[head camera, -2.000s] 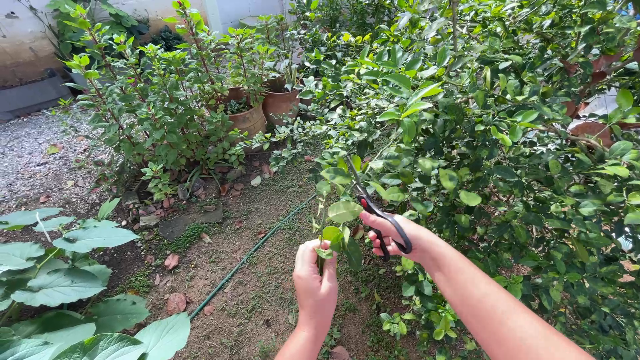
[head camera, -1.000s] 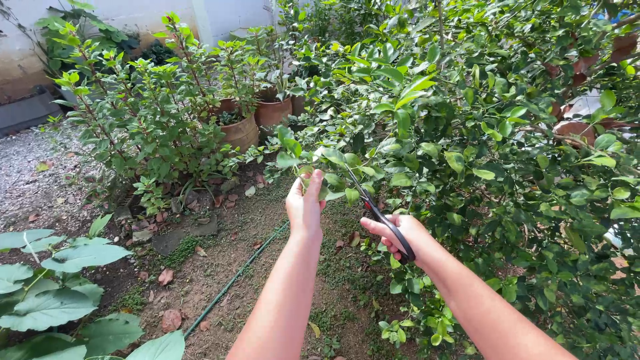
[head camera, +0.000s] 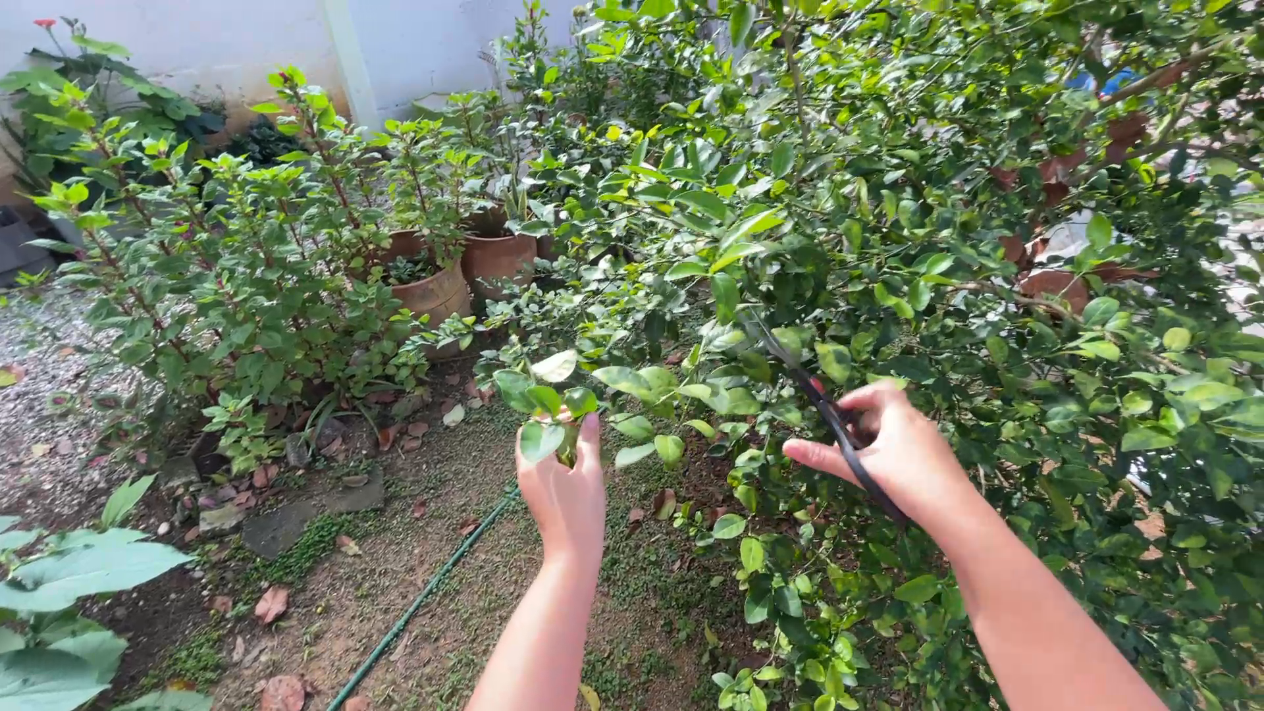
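Note:
My left hand (head camera: 565, 484) grips a leafy green sprig (head camera: 541, 397) between thumb and fingers, its leaves spread above the fingertips. To the right, my right hand (head camera: 889, 449) holds a pair of scissors with black handles (head camera: 837, 425) and a bit of red near the pivot. The blades point up and left into the leaves of a dense green shrub (head camera: 987, 375), and foliage partly hides their tips. A leafy branch (head camera: 662, 390) of the shrub reaches between my two hands.
Terracotta pots (head camera: 499, 262) stand behind, beside a bushy plant (head camera: 257, 267). A green hose (head camera: 434, 583) runs over the soil, left of my left forearm. Large leaves (head camera: 79, 578) fill the lower left corner. A pale wall (head camera: 425, 49) rises at the back.
The scissors, low beside my left hand two seconds ago, now reach into the shrub farther right of it. The gap between my hands has widened.

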